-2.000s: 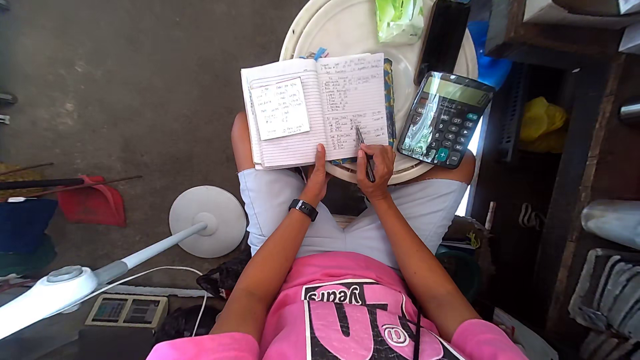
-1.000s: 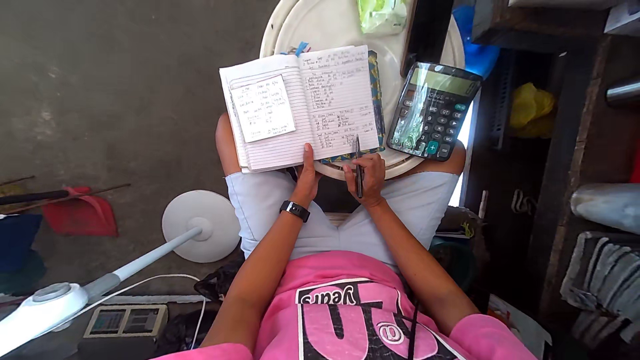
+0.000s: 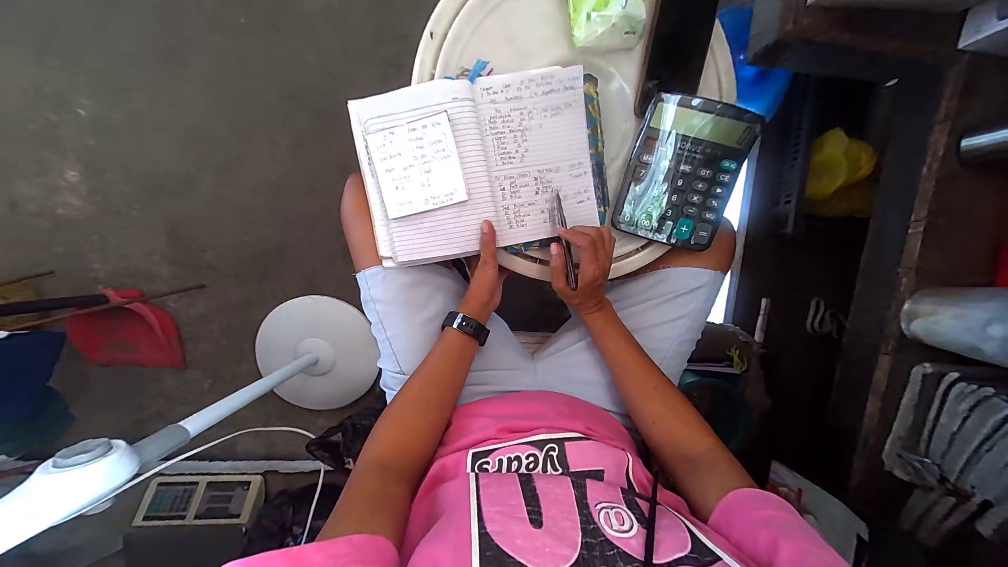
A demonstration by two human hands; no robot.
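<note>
An open lined notebook (image 3: pixel 433 240) with handwriting lies over the near left part of a round white table (image 3: pixel 622 55). A loose note sheet (image 3: pixel 421 165) rests on its left page. My left hand (image 3: pixel 487 276) holds the notebook's bottom edge near the fold, thumb on the page and fingers hidden beneath. In my right hand (image 3: pixel 584 264) is a dark pen (image 3: pixel 564 244), its tip at the lower right page. Under the notebook's right side shows a blue and yellow patterned cover (image 3: pixel 600 150). A black desk calculator (image 3: pixel 687 169) lies to the right.
At the table's far side are a green and white plastic bag (image 3: pixel 606 22) and a long dark object (image 3: pixel 683 47). A white stand with a round base (image 3: pixel 315 354) is at left, near a red dustpan (image 3: pixel 130 331). Dark wooden shelving (image 3: pixel 890 236) borders the right.
The pen tip is a little higher on the right page than one second ago. My left hand stays at the notebook's bottom edge.
</note>
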